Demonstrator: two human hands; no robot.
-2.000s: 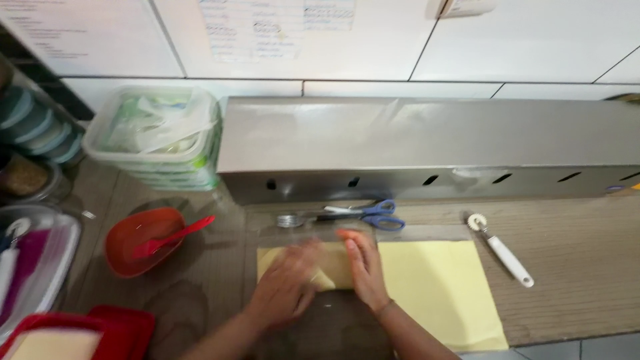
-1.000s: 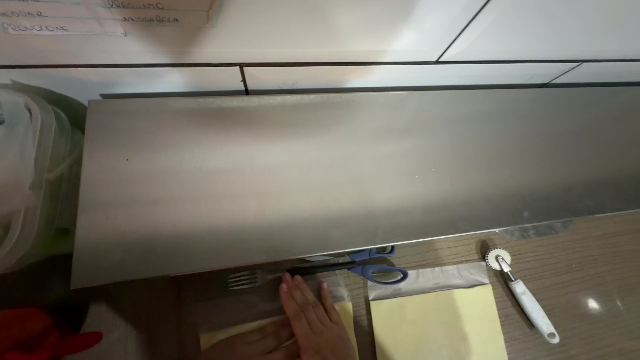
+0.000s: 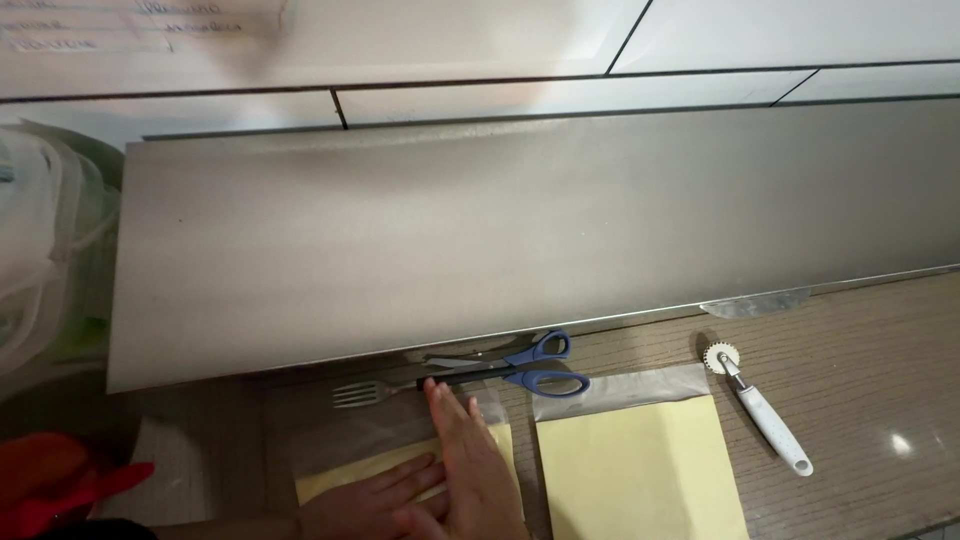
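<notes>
My left hand [image 3: 375, 499] lies flat on a yellow sheet [image 3: 330, 480] with clear plastic film along its top. My right hand [image 3: 472, 469] stands on its edge over the same sheet, its fingers together and its palm toward the left hand, the two touching or nearly so. Neither hand grips anything that I can see; what is under them is hidden. Just beyond the right fingertips lie a fork [image 3: 364, 393] with a black handle and blue-handled scissors [image 3: 551, 371], crossing each other. A second yellow sheet [image 3: 637, 465] with film at its top lies to the right.
A long stainless steel box or cover [image 3: 480, 232] runs along the tiled wall. A pastry wheel [image 3: 765, 420] with a white handle lies at the right on the wood-grain worktop. Clear plastic containers [image 3: 45, 247] stand at the left, with a red bowl and red utensil [image 3: 97, 491] at the lower left.
The view has come much closer to the steel cover. Two seconds ago my hands were apart over the left sheet; now they are together on it.
</notes>
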